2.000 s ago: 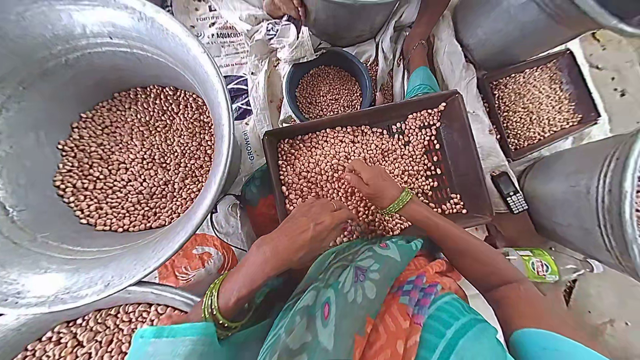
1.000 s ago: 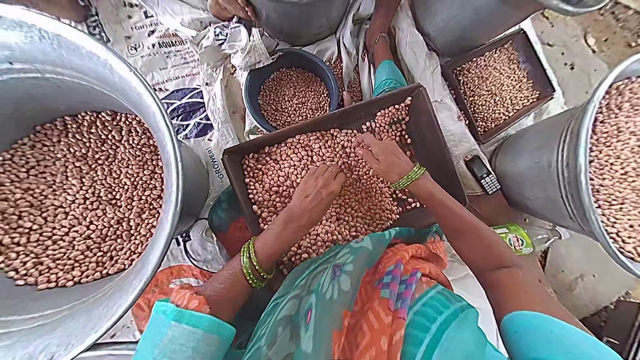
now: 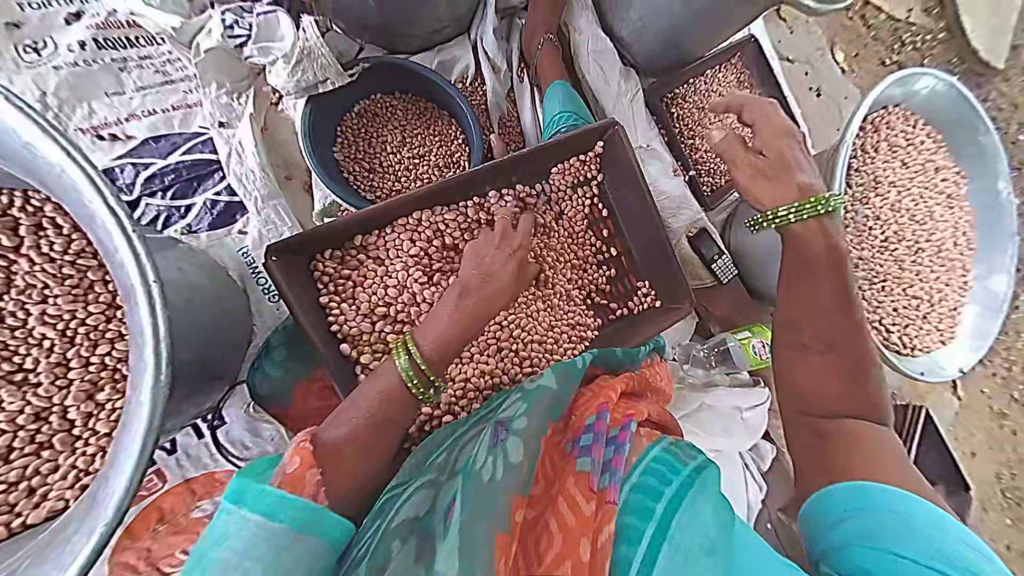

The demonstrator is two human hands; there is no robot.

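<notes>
A brown slotted tray [image 3: 650,232] lies tilted across my lap, largely covered with pinkish-brown nuts, likely shelled peanuts [image 3: 512,320]. My left hand [image 3: 498,260] rests among them near the middle, fingers spread and pressed into the pile; whether it pinches any nut cannot be seen. My right hand [image 3: 760,152] is raised off the tray, above a smaller brown tray [image 3: 664,112] of nuts at the upper right, its thumb and fingers apart and no nut visible between them. Green bangles circle both wrists.
A dark blue tub [image 3: 316,152] of nuts stands behind the tray. Large metal pots of nuts stand at the left [image 3: 156,320] and right [image 3: 1004,240]. A keypad phone [image 3: 712,256] and a plastic bottle [image 3: 720,352] lie right of the tray. Printed sacks [image 3: 96,72] cover the ground.
My right hand has left the large tray and moved right, over the smaller tray. My left hand has shifted toward the middle of the nuts. The view has turned to the right.
</notes>
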